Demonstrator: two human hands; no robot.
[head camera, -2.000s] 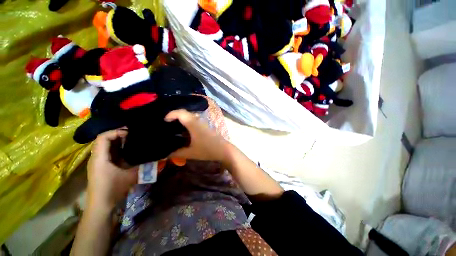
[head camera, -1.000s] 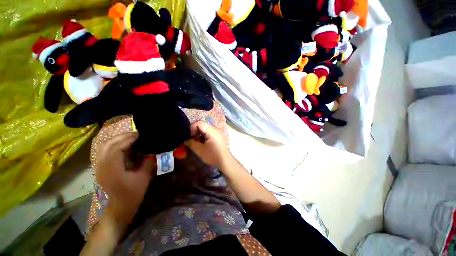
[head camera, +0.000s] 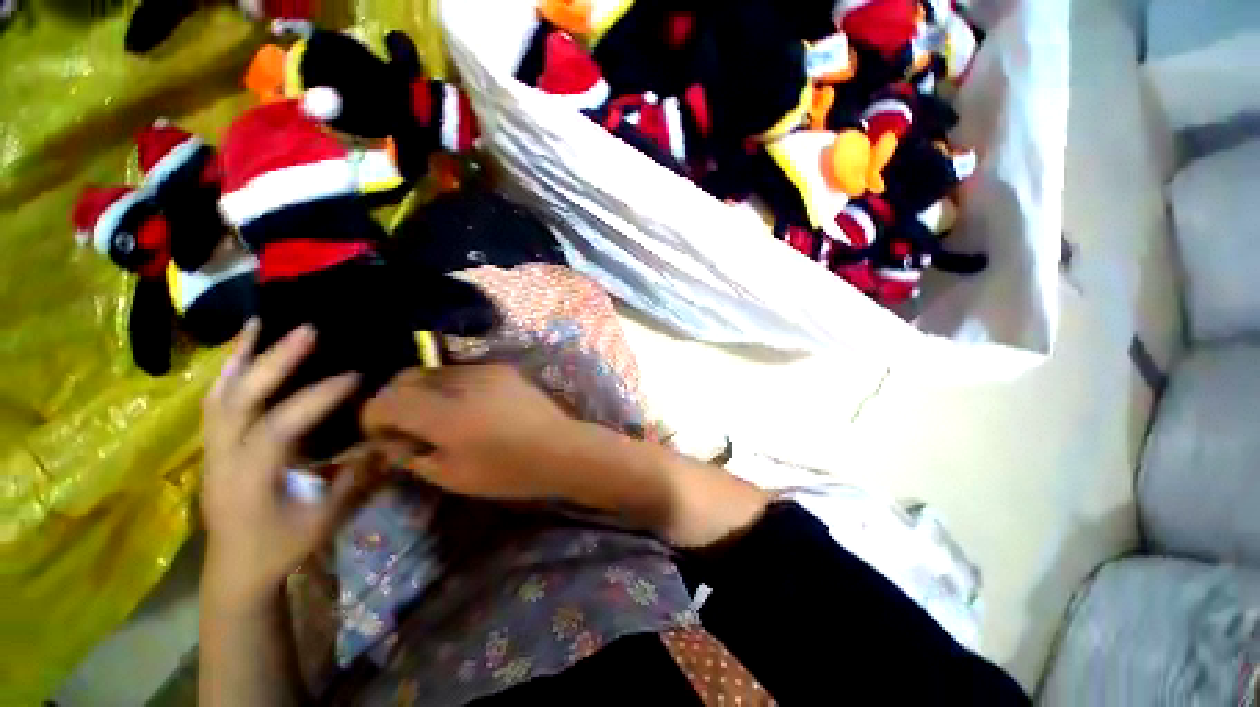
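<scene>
A plush penguin (head camera: 325, 311) lies back up over my lap, its red Santa hat (head camera: 277, 159) with white band and pompom pointing away from me and a red scarf (head camera: 315, 257) below the hat. My left hand (head camera: 270, 463) holds the lower left of its body, fingers spread over the black plush. My right hand (head camera: 463, 428) has its fingertips at the lower right edge of the body, close to my left fingers. A small white label (head camera: 304, 485) shows partly by my left hand. The feet are hidden. I cannot tell whether a tool is in my right fingers.
Several penguins (head camera: 221, 297) lie on the shiny yellow sheet (head camera: 69, 456) at the left. A white sack (head camera: 1023, 235) full of penguins stands open at the upper right. Grey-white sacks (head camera: 1209, 456) line the right side. A floral apron (head camera: 553, 594) covers my lap.
The penguin has turned and tilted to the left. My right hand has moved left across its lower body, and my left hand now has its fingers up over the plush. The label is more covered.
</scene>
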